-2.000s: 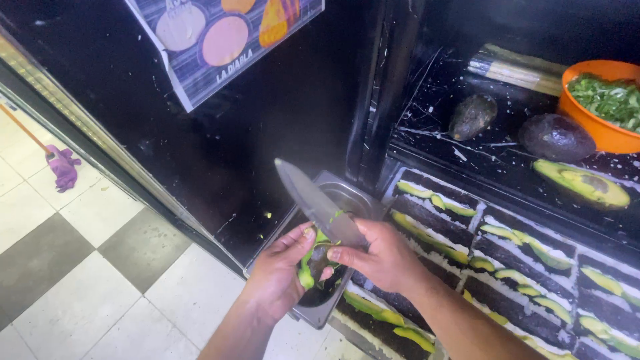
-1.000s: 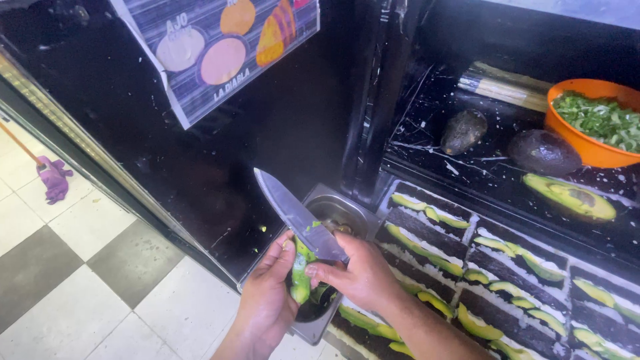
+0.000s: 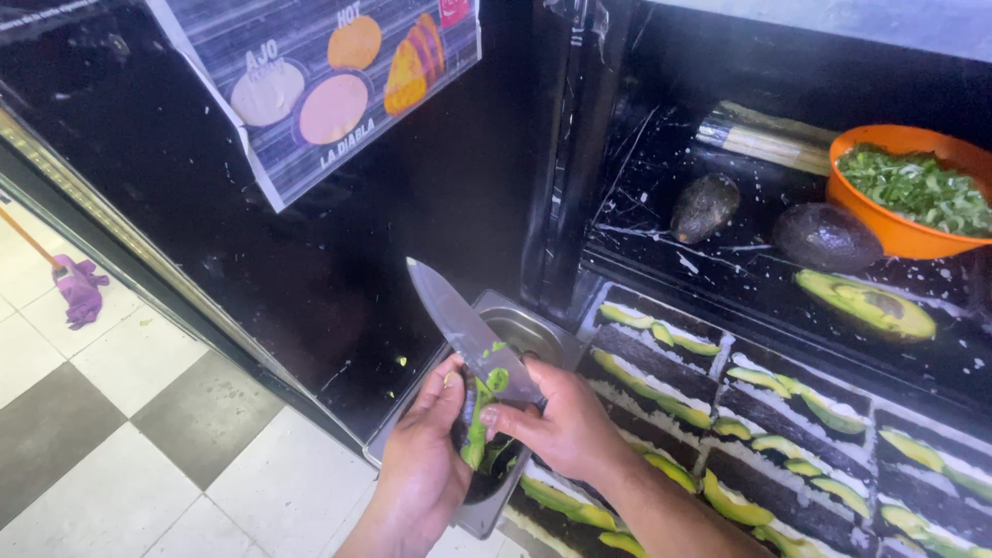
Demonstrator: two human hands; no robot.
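My left hand (image 3: 430,446) holds a piece of avocado (image 3: 479,426) with green flesh, partly hidden by the fingers. My right hand (image 3: 554,418) grips a kitchen knife (image 3: 465,322), its broad blade pointing up and left, with green avocado bits stuck to it. Both hands are over a steel container (image 3: 562,341) with dark avocado peels (image 3: 492,473) inside. To the right lie rows of dark nori sheets (image 3: 767,480) with white rice and avocado slices (image 3: 736,500) along them. An avocado half (image 3: 868,304) with its cut face up lies beyond, near two whole dark avocados (image 3: 705,208) (image 3: 825,236).
An orange bowl (image 3: 891,225) of chopped greens stands at the right beside a rolled mat (image 3: 767,139). A printed poster (image 3: 341,93) hangs on the black panel (image 3: 372,256). At the left, a purple mop cloth (image 3: 79,291) lies on the tiled floor (image 3: 186,418).
The avocado piece in my left hand has been turned; its wide green side showed one second ago, a narrower strip shows now. The knife stays in my right hand.
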